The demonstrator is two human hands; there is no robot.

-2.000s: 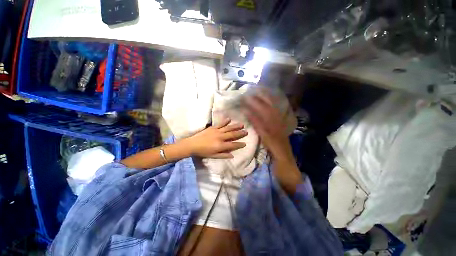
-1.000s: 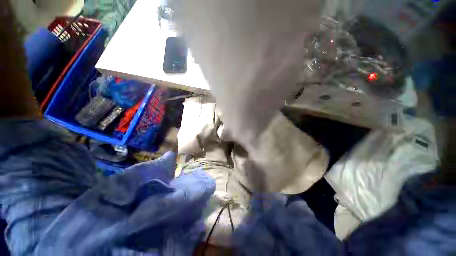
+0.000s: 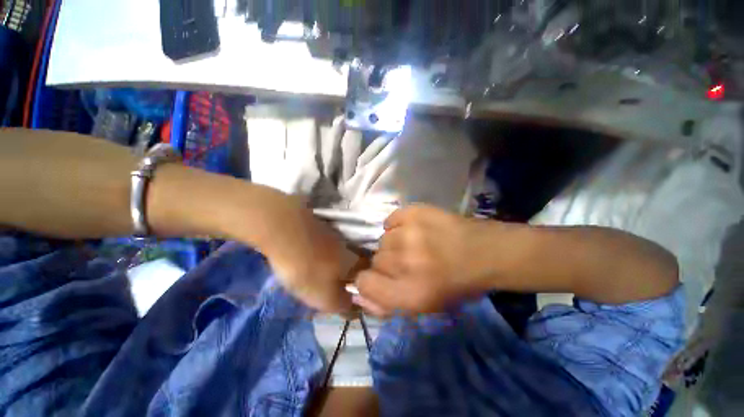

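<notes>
An off-white garment [image 3: 359, 167] hangs in folds below the machine's work plate and over the lap. My left hand [image 3: 314, 256] comes in from the left, blurred, with its fingers bent down at the garment's near edge; what its fingertips hold is hidden. My right hand [image 3: 412, 261] is closed on the folded edge of the garment, close beside my left hand. The small metal work plate [image 3: 375, 116] with holes sits at the table edge beside a bright lamp, above both hands.
A black phone [image 3: 189, 29] lies on the white table [image 3: 122, 49]. A blue crate [image 3: 177, 122] with small packs stands at the left. A white garment pile [image 3: 644, 195] is at the right. A red light [image 3: 715, 90] shows on the machine side.
The cloth raised in front of the camera has come down to the lap. Both hands now show together at its near edge, below the plate.
</notes>
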